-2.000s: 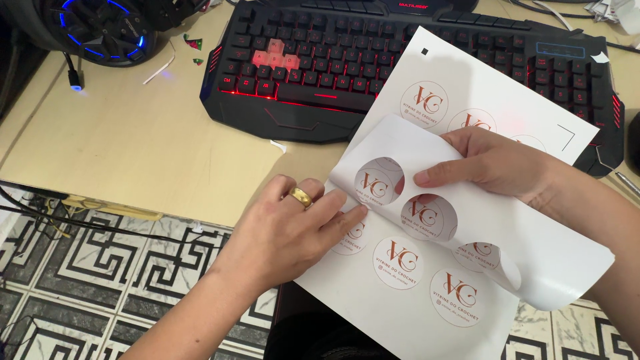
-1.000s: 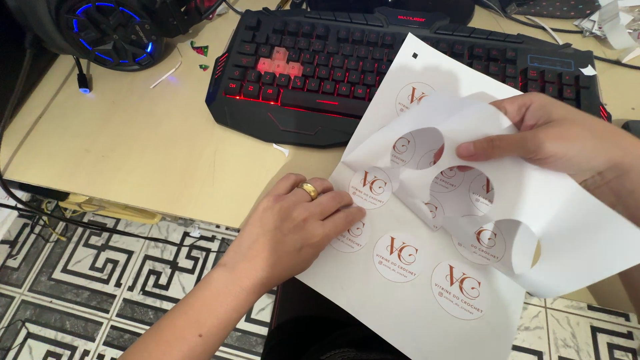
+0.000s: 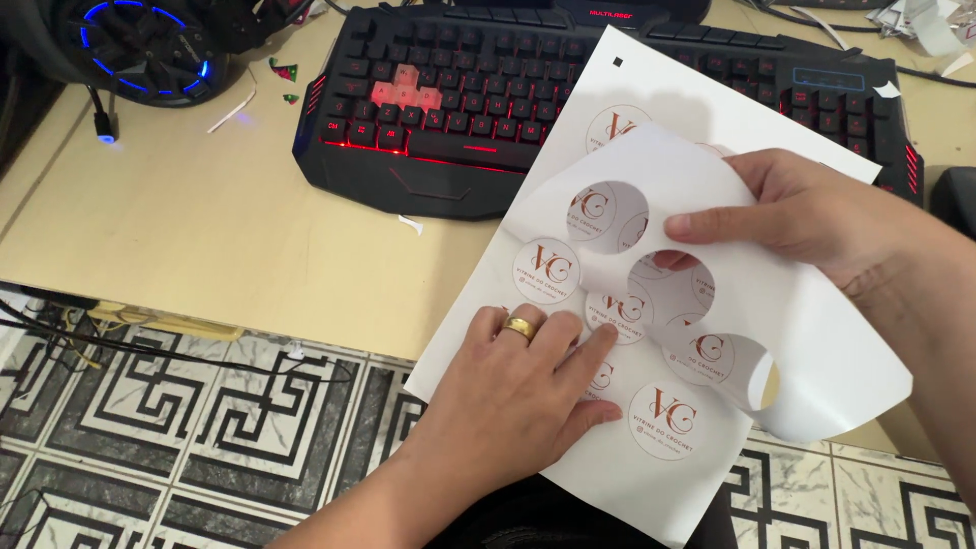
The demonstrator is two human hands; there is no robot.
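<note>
A white sheet of round printed stickers (image 3: 534, 473) lies slanted over the keyboard and the desk's front edge. My left hand (image 3: 526, 381), with a gold ring, rests flat on its lower part, fingertips on the stickers and gripping nothing. Between thumb and fingers my right hand (image 3: 793, 213) pinches the peeled surplus layer (image 3: 831, 358), a white film with round cut-out holes, which curls up over the sheet. Through the holes several stickers show, such as the round sticker (image 3: 546, 271) left on the sheet. The right fingers are partly hidden behind the film.
A black backlit keyboard (image 3: 427, 171) lies under the sheet's upper part. A headset (image 3: 141, 46) with blue lights sits at the upper left of the desk (image 3: 191, 229). Paper scraps (image 3: 410, 224) lie about. A black mouse (image 3: 957, 200) is at the right edge, and cables (image 3: 168, 347) hang below the desk.
The holed film has come farther away from the sheet, baring more stickers at the left and middle. My left hand has shifted rightward over the lower stickers. The right hand keeps its hold.
</note>
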